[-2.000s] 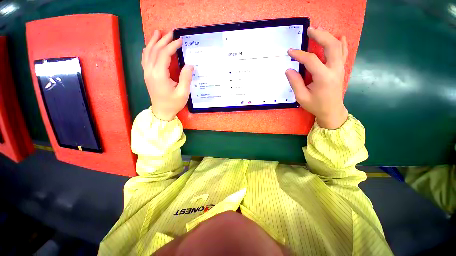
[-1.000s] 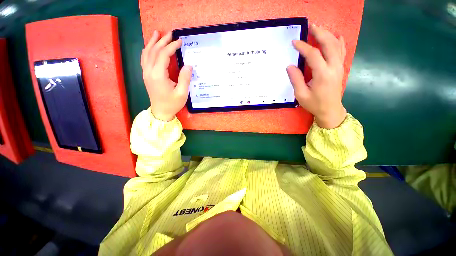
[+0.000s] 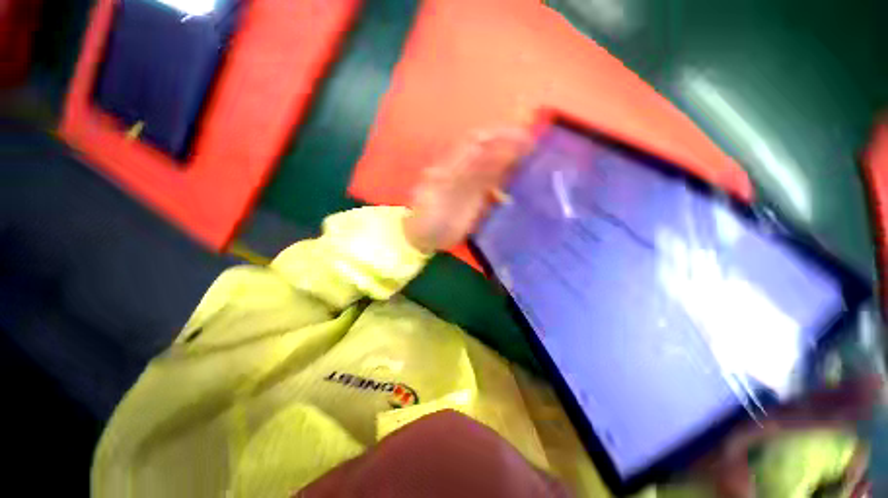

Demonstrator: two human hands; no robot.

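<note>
A tablet computer [image 3: 643, 302] is lifted off its foam pad and tilted close to the camera, its screen pale blue-violet with a strong light reflection. My left hand [image 3: 462, 185] is blurred and holds the tablet's left short edge. My right hand [image 3: 730, 462] is dim, blurred and partly hidden at the tablet's lower right edge; it appears to grip that edge. The red-orange foam pad [image 3: 487, 73] lies behind the tablet on the green bench.
Another tablet [image 3: 161, 73], with a dark screen, lies on a second red-orange pad [image 3: 229, 160] at the upper left. A further red-orange piece [image 3: 878, 185] shows at the right edge. Grey floor [image 3: 88, 253] is at the left.
The tablet has left its pad and moved right and nearer the camera, tilted. Its white list screen now looks blue-violet with glare. The hands have moved with it, and the whole view has turned.
</note>
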